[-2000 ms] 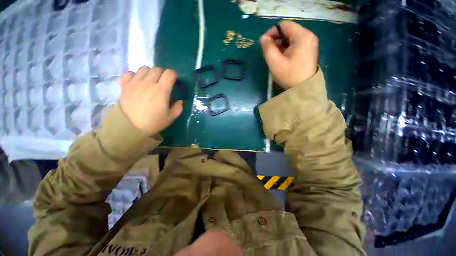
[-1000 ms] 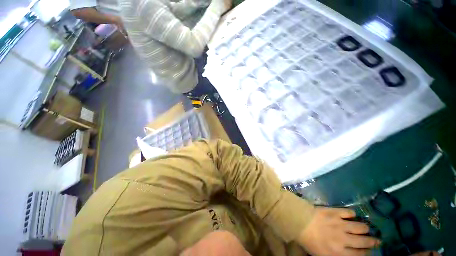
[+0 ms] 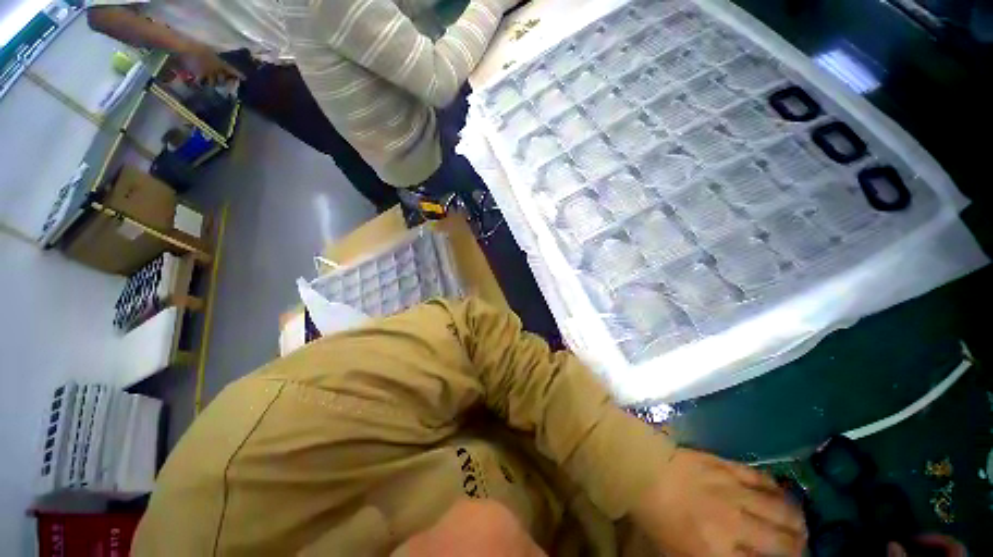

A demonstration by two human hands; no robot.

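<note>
My left hand [image 3: 724,509] lies low on the right of the view, palm down at the mat, its fingertips beside dark frames; whether it holds anything is hidden. Only a sliver of my right hand [image 3: 926,547] shows at the bottom edge, its grip cut off. A black square frame [image 3: 844,462] lies on the green mat [image 3: 871,381], with more dark frames close below it, blurred. Small gold-coloured parts [image 3: 941,490] lie to their right. The white pocketed blister tray [image 3: 675,234] holds three black frames [image 3: 838,143] in a row near its right side.
A milky sheet [image 3: 806,348] sticks out under the tray. A person in a striped sleeve [image 3: 381,71] stands by the tray's far left, another person's arm [image 3: 163,38] behind. An open carton [image 3: 474,256] with a tray sits below. Shelves and cartons [image 3: 131,223] stand left.
The view has swung left from the mat to the tray and aisle, then shifted slightly. My right hand has gone mostly out of view. My left hand remains at the mat by the frames.
</note>
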